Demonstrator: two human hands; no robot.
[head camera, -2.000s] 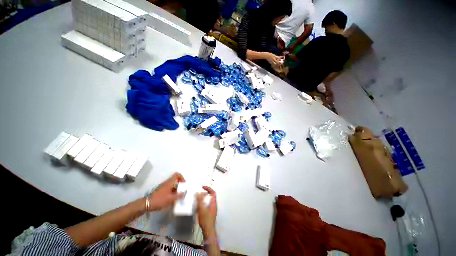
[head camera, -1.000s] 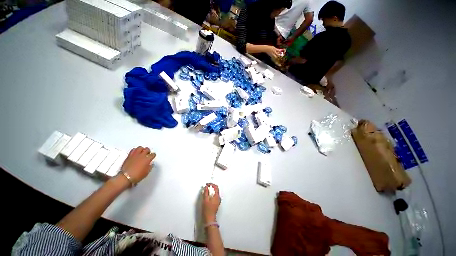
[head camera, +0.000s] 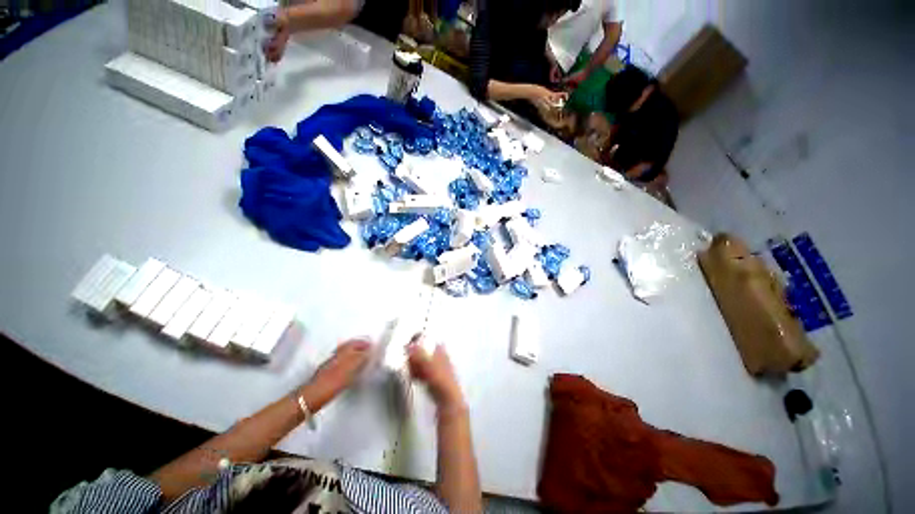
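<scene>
A small white carton (head camera: 396, 343), blurred, is between my hands just above the table in front of me. My left hand (head camera: 341, 371) holds its left side. My right hand (head camera: 433, 373) has its fingers on the right side. Whether its flaps are open cannot be told. An uneven row of white cartons (head camera: 206, 313) stands at the left. A heap of small blue items (head camera: 426, 241) in clear film, mixed with white boxes, lies at table centre. A single white carton (head camera: 524, 339) stands to the right of my hands.
Blue cloth (head camera: 291, 196) lies left of the heap, with a dark and silver cylinder (head camera: 404, 77) behind. Stacked cartons (head camera: 191, 40) stand far left, another person's hand (head camera: 276, 35) at them. Rust-brown cloth (head camera: 602, 442), a clear plastic bag (head camera: 657, 259) and a brown package (head camera: 757, 311) lie right.
My left hand has left the carton row, which is now longer, and come back to centre. The carton near the heap's lower edge is gone from its spot. Another person's hand has reached the stack.
</scene>
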